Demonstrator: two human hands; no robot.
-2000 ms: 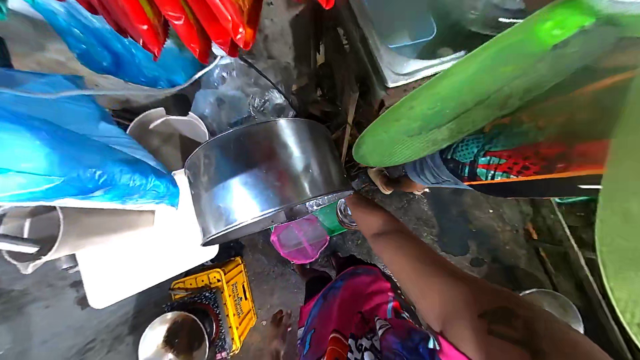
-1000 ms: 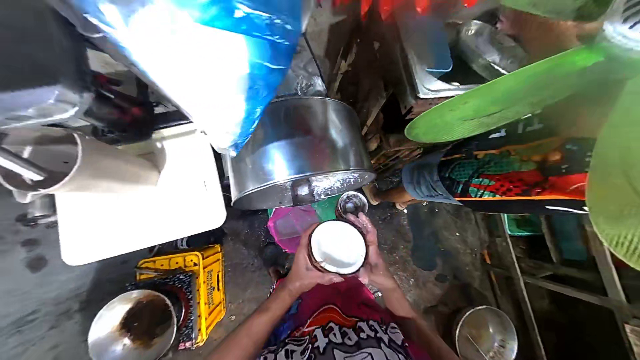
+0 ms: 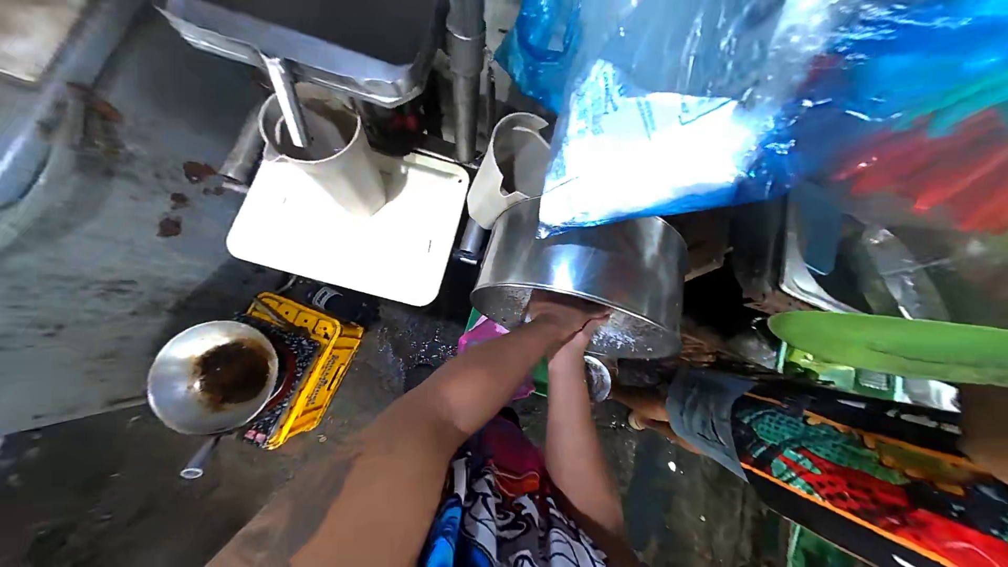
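Both my forearms reach into a large metal pot whose mouth faces me; its shiny wall (image 3: 591,260) shows above my hands. My left hand (image 3: 563,311) is at the opening, mostly hidden inside. My right hand (image 3: 579,339) is just beside it, partly within the rim, its fingers hidden. White grated matter (image 3: 626,335) lies inside the pot around them. Whether either hand holds anything cannot be seen. Below the rim, close to my right wrist, is a small round metal piece (image 3: 598,378). A pink plastic basket (image 3: 482,335) sits partly behind my left forearm.
A blue plastic bag (image 3: 669,157) hangs over the pot. At left are a white board (image 3: 354,252) with a pale cylindrical container (image 3: 339,173), a yellow crate (image 3: 319,409) and a stained pan (image 3: 177,378). A co-worker's patterned clothing (image 3: 858,465) and a green leaf-shaped blade (image 3: 890,342) are at right.
One second ago both my hands held a round white-filled bowl in front of the pot; now they are at and inside its mouth, and the bowl is out of sight. The view has swung left.
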